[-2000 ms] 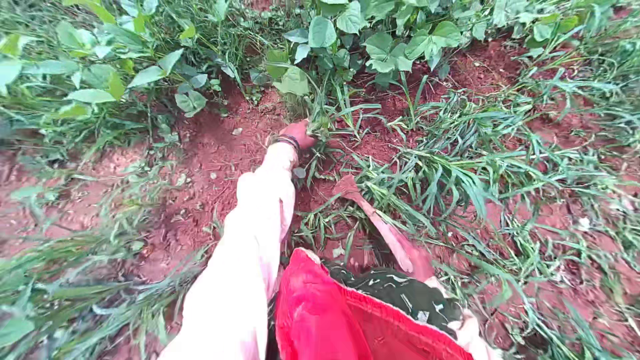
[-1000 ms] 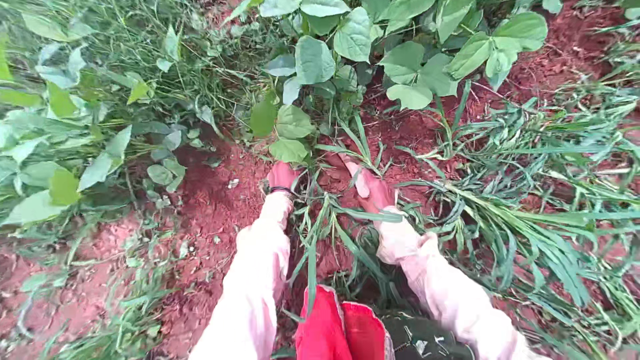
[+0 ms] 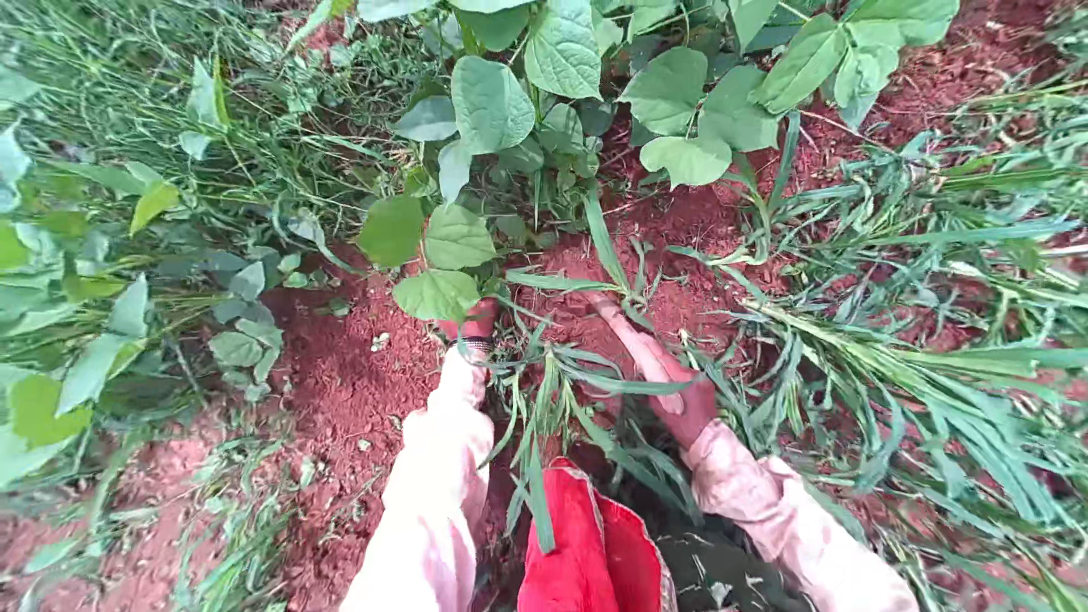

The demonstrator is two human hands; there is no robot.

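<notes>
My left hand (image 3: 473, 321) reaches in low under the leaves of a broad-leaved plant (image 3: 438, 293), a dark bracelet at its wrist. Leaves cover its fingers, so whether it grips anything is hidden. My right hand (image 3: 680, 393) is closed around the handle of a hand tool (image 3: 636, 342) that looks wooden. The tool slants up and left, and its far end rests at the red soil (image 3: 565, 327) by the plant's base, partly behind grass blades. A tuft of long-bladed grass (image 3: 552, 374) lies between my two forearms.
Broad-leaved plants (image 3: 565, 51) stand across the top and along the left edge. Long grass (image 3: 918, 357) lies in heaps over the soil at the right. Thin weeds (image 3: 255, 153) grow thickly at upper left. Red cloth (image 3: 565, 540) hangs at the bottom middle, near my forearms.
From two seconds ago, my right hand has moved forward and left, bringing the tool's end nearer to my left hand. My left hand has gone from view in part, under leaves.
</notes>
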